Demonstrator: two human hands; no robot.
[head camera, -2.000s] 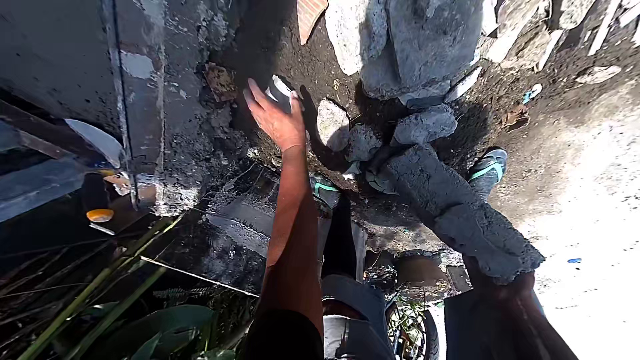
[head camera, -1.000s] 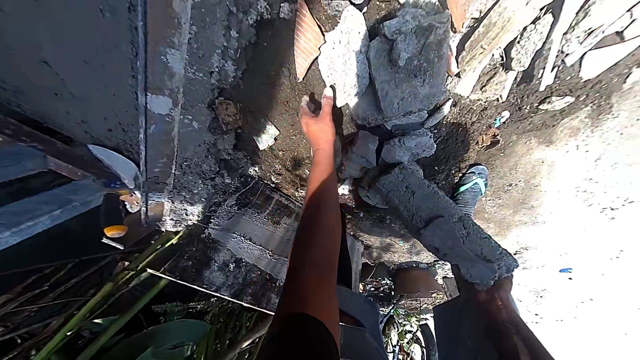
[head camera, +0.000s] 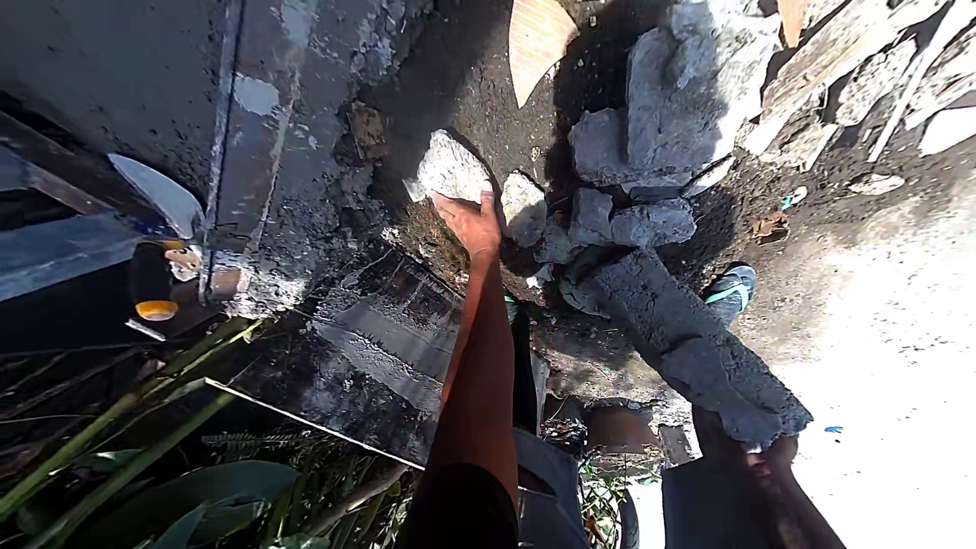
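My left hand (head camera: 469, 217) grips the near edge of a rough whitish chunk of stone or concrete (head camera: 454, 164), thumb at its right side, over dark soil. Just right of it lies a smaller pale stone (head camera: 524, 207). At the lower right, my right hand (head camera: 770, 455) holds the near end of a long grey concrete piece (head camera: 686, 343), which slants up to the left; its far end is beside several grey rubble lumps (head camera: 652, 223). Part of the right hand is in shadow beneath the piece.
A mortar-covered ledge (head camera: 267, 152) runs along the left, with a trowel (head camera: 156, 229) beside it. A terracotta shard (head camera: 537, 46) and a large concrete slab (head camera: 679, 91) lie ahead. Sandalled foot (head camera: 730, 293) at right; plants (head camera: 213, 496) at lower left.
My left hand let go of a small pale piece, then took hold of the whitish chunk, which has moved left from beside the large slab. My right hand still holds the long concrete piece.
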